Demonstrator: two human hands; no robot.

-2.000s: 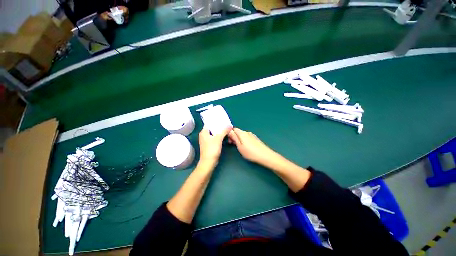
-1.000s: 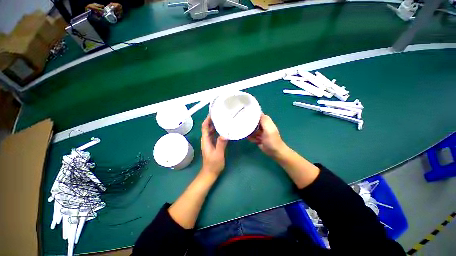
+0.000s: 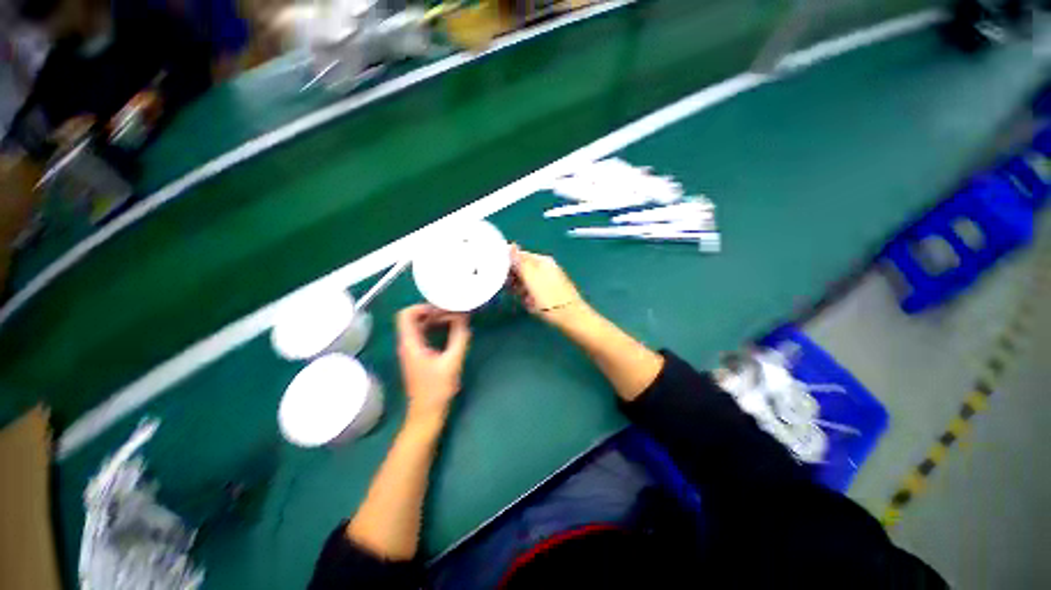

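Note:
The picture is blurred. A white round housing, its flat round face up, is between my hands. A thin white arm shows between it and the standing housings; I cannot tell whether it is joined. My right hand holds the housing at its right edge. My left hand is curled at its lower edge, thumb and finger bent close together; whether it grips is unclear. Two more white housings, an upper one and a lower one, stand to the left.
Plain white arms lie right of the hands. A blurred pile of white arms is at lower left, beside a cardboard sheet. A blue bin with white units is at lower right, near a blue stool.
The view has swung right. The held housing has turned from its open, hollow side to its flat face. My left hand has shifted to its lower edge.

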